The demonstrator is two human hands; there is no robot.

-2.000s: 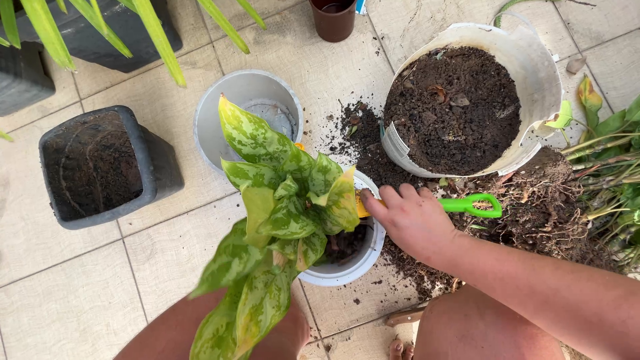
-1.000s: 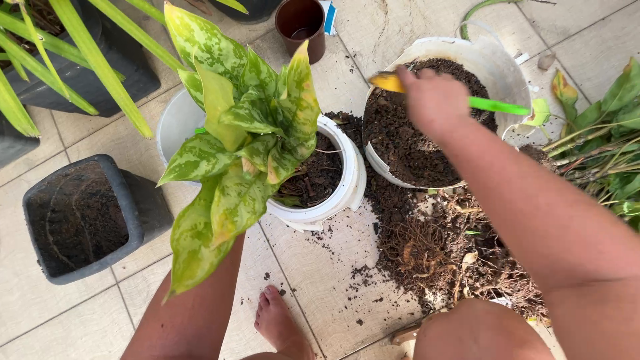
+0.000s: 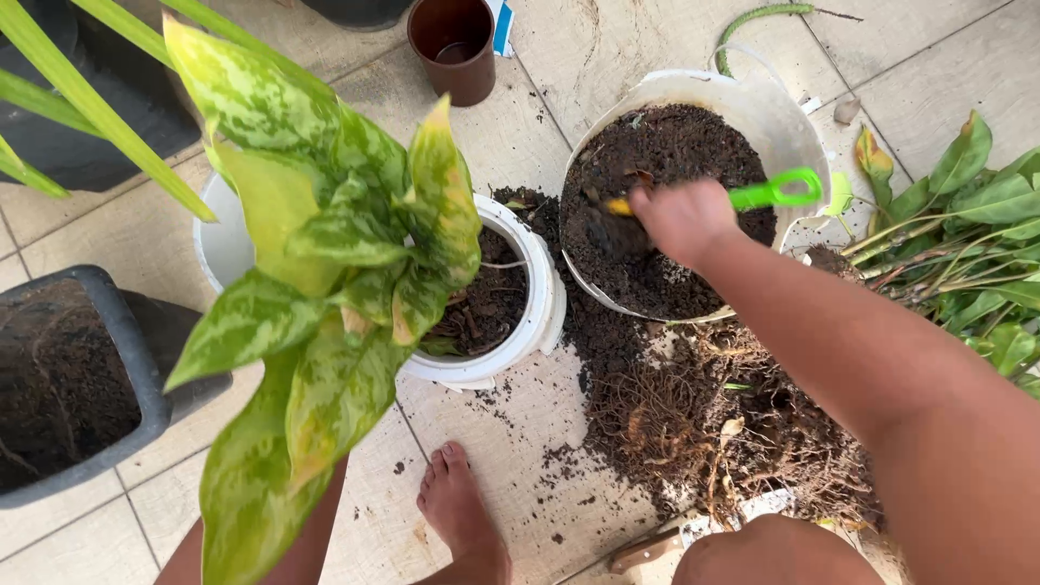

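Note:
My right hand (image 3: 686,221) grips a small garden trowel with a bright green handle (image 3: 780,191); its yellow part shows by my fingers, and its tip is blurred in the dark soil (image 3: 666,146) of the wide white tub (image 3: 784,122). Left of the tub stands a white plastic pot (image 3: 540,284) holding soil. A plant with mottled green and yellowish leaves (image 3: 341,236) rises over this pot and hides part of its rim. My left hand is not visible; the leaves cover the area where a hand could be.
A black square pot of soil (image 3: 150,366) stands left, a pale empty pot (image 3: 219,236) behind the leaves, a brown pot (image 3: 475,77) at the top. Root clumps (image 3: 650,422) and spilled soil lie below the tub, near a wooden-handled knife (image 3: 646,552). Uprooted leafy plants (image 3: 967,236) lie right.
My right hand has moved with the trowel from the white pot to the tub, where the trowel is now lower in the soil. The view has shifted.

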